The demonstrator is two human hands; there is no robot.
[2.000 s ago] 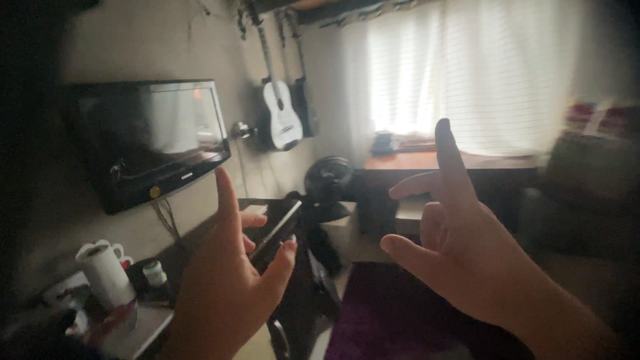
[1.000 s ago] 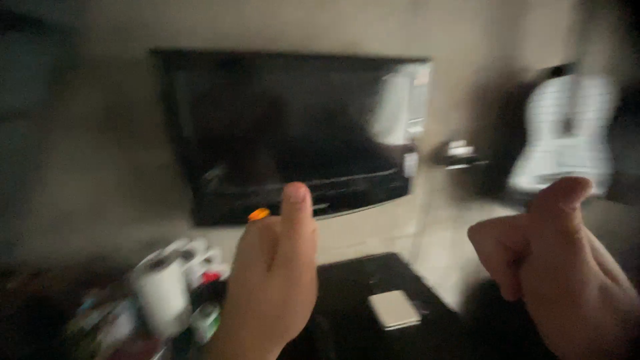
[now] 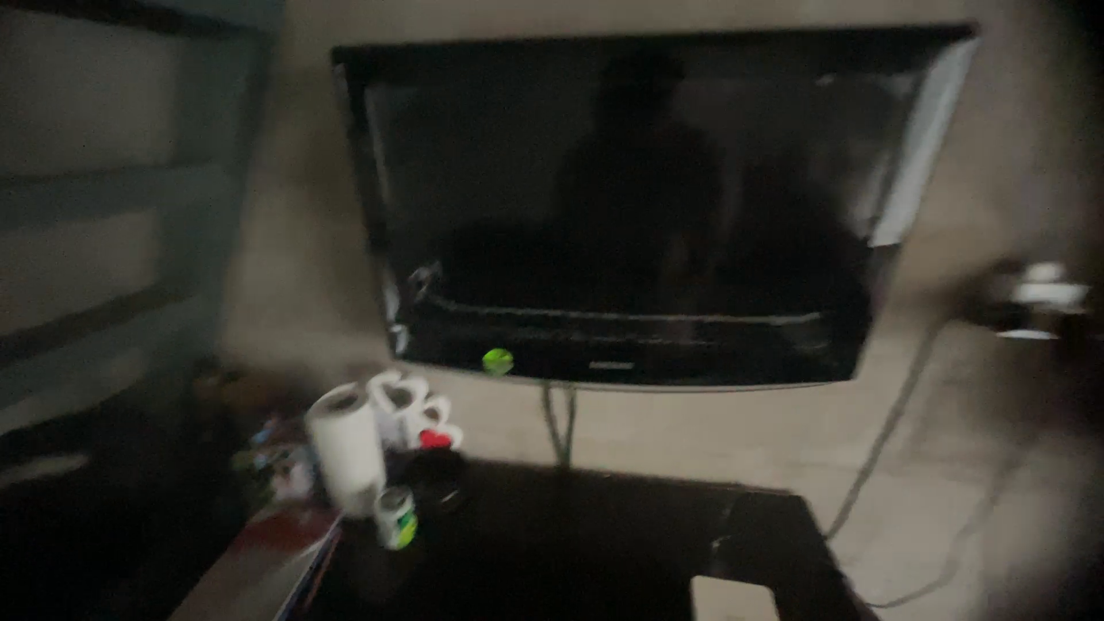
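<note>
Neither my left hand nor my right hand shows in the head view. A wall-mounted Samsung television (image 3: 638, 207) with a dark screen fills the upper middle, with a green round sticker (image 3: 498, 360) on its lower frame. The screen reflects a dark figure. Below it is a black table (image 3: 552, 535). On the table's left part stand a white paper roll (image 3: 347, 448) and a small can (image 3: 397, 517) with green on it. A pale flat object (image 3: 733, 599) lies at the bottom edge, partly cut off.
White ornamental letters (image 3: 414, 410) with a red heart stand behind the roll. A booklet or magazine (image 3: 259, 561) lies at the lower left. Grey shelving (image 3: 95, 198) rises at the far left. A cable (image 3: 897, 431) hangs from a white wall fixture (image 3: 1045, 297) at the right.
Both hands were raised in the earlier frames and are now out of view. The view has swung left, so the guitar and the window no longer show.
</note>
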